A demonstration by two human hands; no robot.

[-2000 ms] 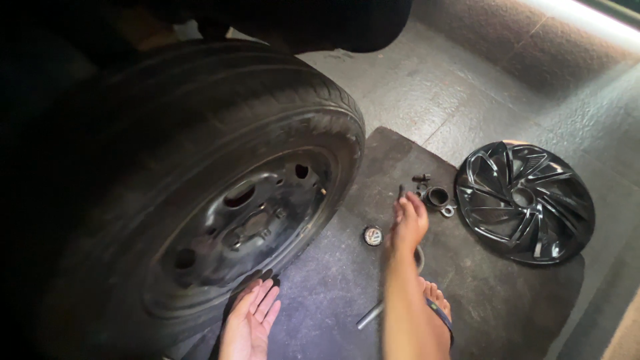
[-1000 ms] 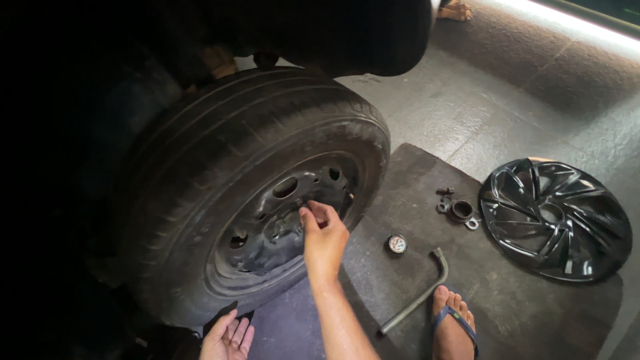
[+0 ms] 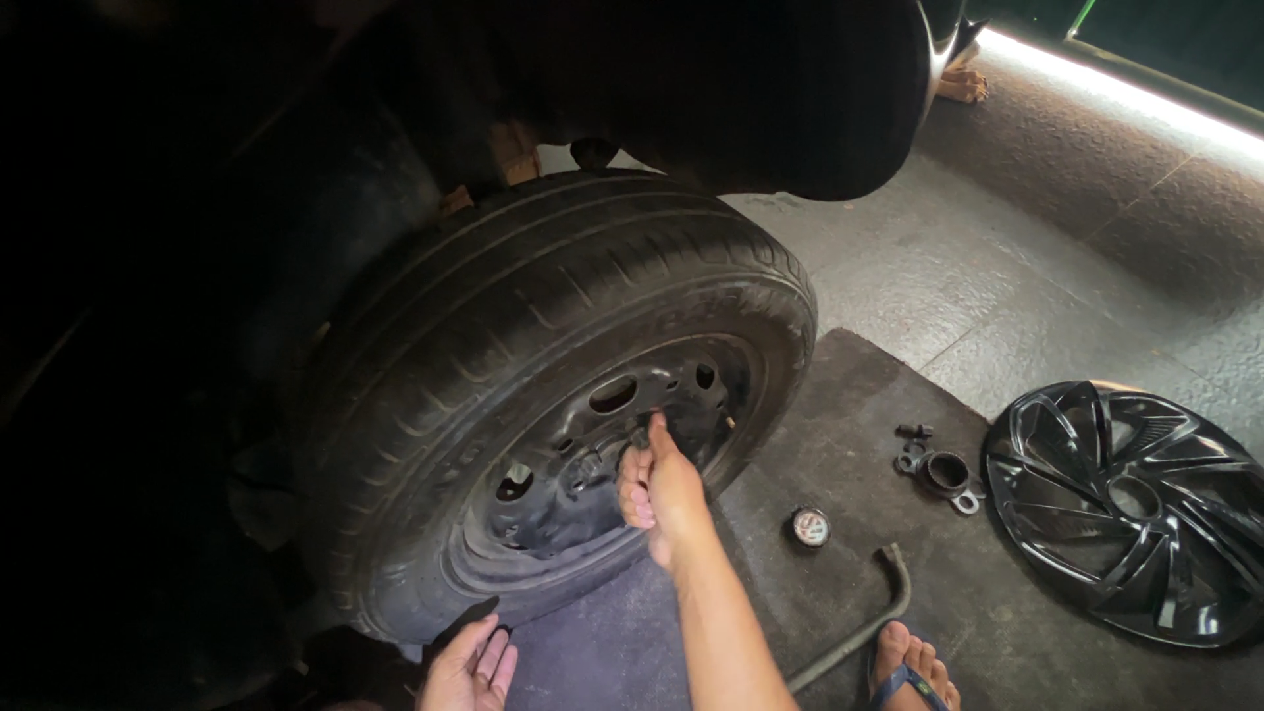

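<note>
A black steel wheel [image 3: 563, 464] with its rubber tire [image 3: 553, 286] stands under a dark vehicle body. At the wheel's centre is my right hand [image 3: 667, 484], fingers curled and thumb raised by a bolt position; a small dark thing, perhaps a wheel bolt, shows at the fingertips, partly hidden. My left hand [image 3: 472, 667] is low at the tire's bottom edge, palm up, fingers apart, holding nothing visible. On the dark mat lie a bent metal lug wrench [image 3: 859, 632], a round centre cap [image 3: 810, 527], a black ring-shaped part [image 3: 946, 472] and small dark bolts [image 3: 914, 431].
A black spoked wheel cover [image 3: 1136, 504] lies at the right, partly on the dark mat [image 3: 849, 395]. The vehicle's dark body edge [image 3: 849, 148] overhangs the tire. My sandalled foot [image 3: 913, 671] is beside the wrench. Another foot or feet [image 3: 961, 84] show at the upper right.
My right hand has moved from above the parts on the mat to the wheel's centre. The left hand remains low by the tire.
</note>
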